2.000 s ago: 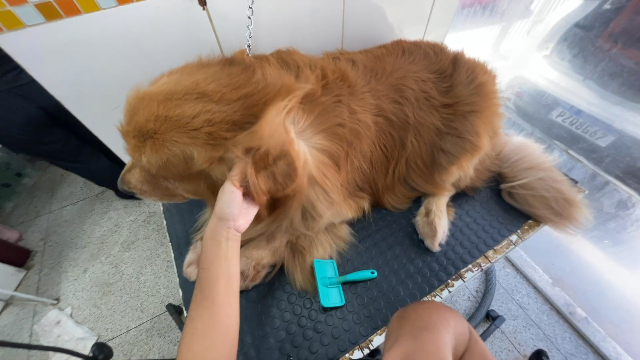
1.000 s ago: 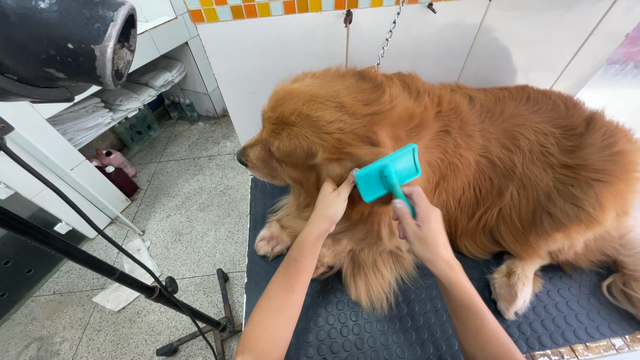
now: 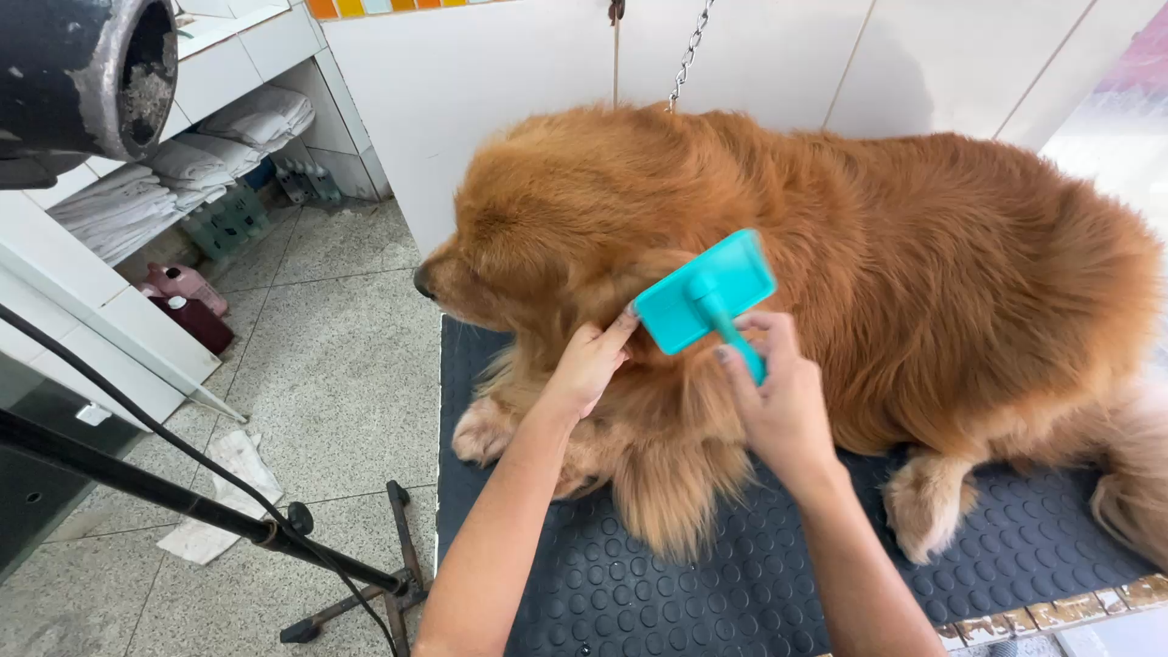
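Observation:
A long-haired reddish-gold dog (image 3: 876, 265) lies on a black studded rubber mat (image 3: 657, 584), its head toward the left. My right hand (image 3: 780, 401) is closed on the handle of a teal slicker brush (image 3: 707, 292), whose flat head lies against the fur below the dog's ear. The bristle side is hidden. My left hand (image 3: 589, 365) pinches fur or the ear edge at the left end of the brush head; exactly which is hidden.
A metal chain (image 3: 691, 55) hangs behind the dog's neck by the white wall panel. At upper left is a worn dryer nozzle (image 3: 91, 73); a black stand (image 3: 401, 584) rises left of the mat. Folded towels (image 3: 123, 210) fill a shelf. A white cloth (image 3: 228, 497) lies on the floor.
Two seconds ago the brush lay on the mat and only my left hand was at the dog; now my right hand holds the brush against the fur. The view has swung left.

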